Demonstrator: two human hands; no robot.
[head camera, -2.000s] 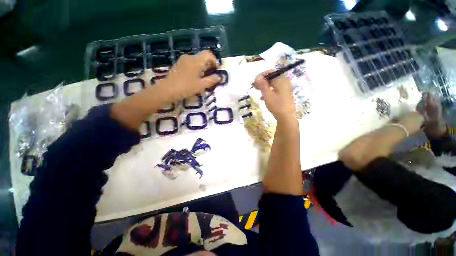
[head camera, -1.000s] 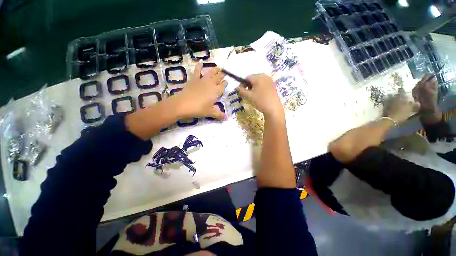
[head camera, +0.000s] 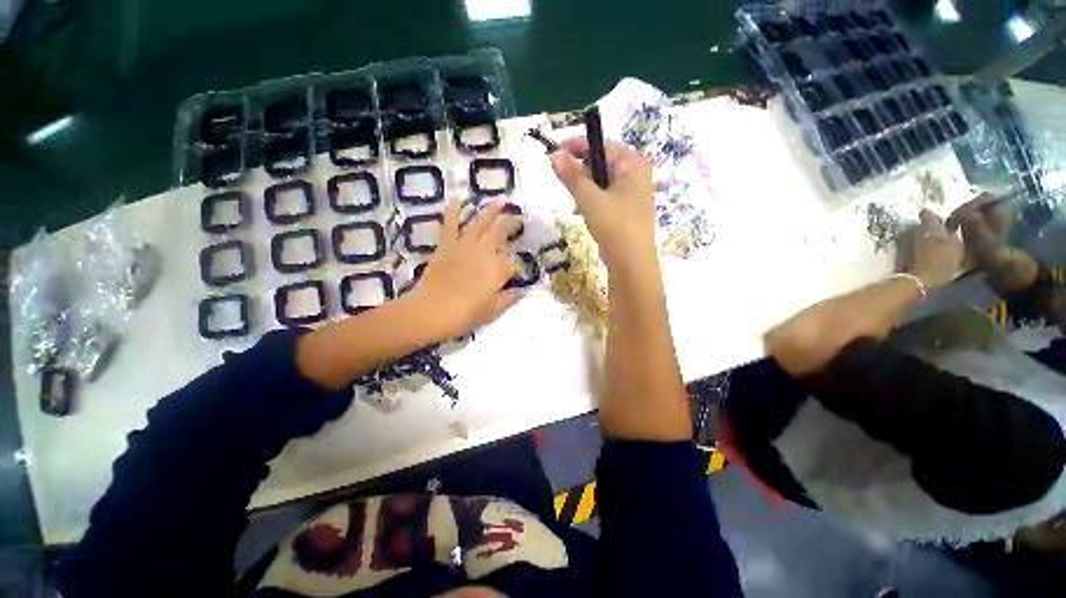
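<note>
Black square frames (head camera: 354, 190) lie in rows on the white-covered bench, in front of a clear blister tray (head camera: 185, 146) with more dark frames. My left hand (head camera: 470, 266) is palm down with fingers spread over the frames at the right end of the rows; whether it grips one is hidden. My right hand (head camera: 610, 187) holds a slim dark hand tool (head camera: 597, 146), raised upright, above and right of the frames. A small dark piece shows near its fingertips. Small black clips (head camera: 427, 371) lie heaped below my left forearm. Short black strips (head camera: 553, 257) lie right of my left hand.
A pale pile of small parts (head camera: 581, 290) lies beside my right forearm. Clear bags lie at the left (head camera: 82, 292) and beyond my right hand (head camera: 684, 204). A second blister tray (head camera: 865, 94) is at the far right. A neighbouring person's hands (head camera: 935, 248) work at the right.
My left hand has moved down and nearer over the frames' right end. My right hand has turned the tool from slanting to upright. More of the frame rows shows.
</note>
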